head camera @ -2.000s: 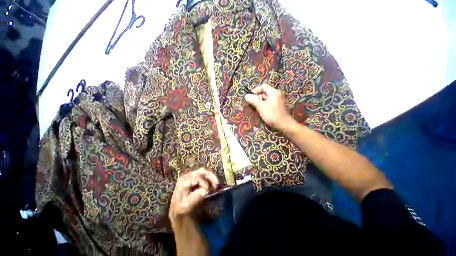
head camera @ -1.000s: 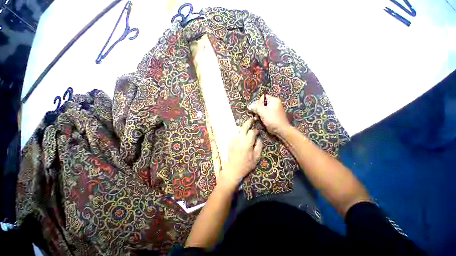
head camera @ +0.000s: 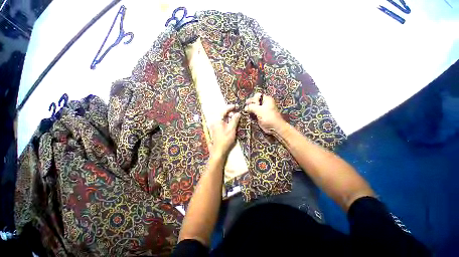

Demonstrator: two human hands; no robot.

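A batik shirt (head camera: pixel 173 145), dark brown with cream, gold and red motifs, lies spread in front of me. Its front is open and shows the pale gold lining (head camera: pixel 207 83). My left hand (head camera: pixel 225 129) pinches the front placket (head camera: pixel 242 131) at its edge, over the lining. My right hand (head camera: pixel 262 113) is beside it, fingertips closed on the same edge. A small dark tool (head camera: pixel 261 99) sticks up from my right fist; its kind cannot be told. Any button there is hidden by my fingers.
More shirts of the same print (head camera: pixel 75 175) lie bunched at left with hanger hooks showing. An empty black hanger (head camera: pixel 113 37) lies on the white table (head camera: pixel 347 65) at upper left. Dark sticks (head camera: pixel 392 13) lie at upper right. A long dark strip (head camera: pixel 65 50) crosses the far left.
My left hand has moved from the hem up to the placket and now meets my right hand's fingertips. The front has been opened wider, showing more lining.
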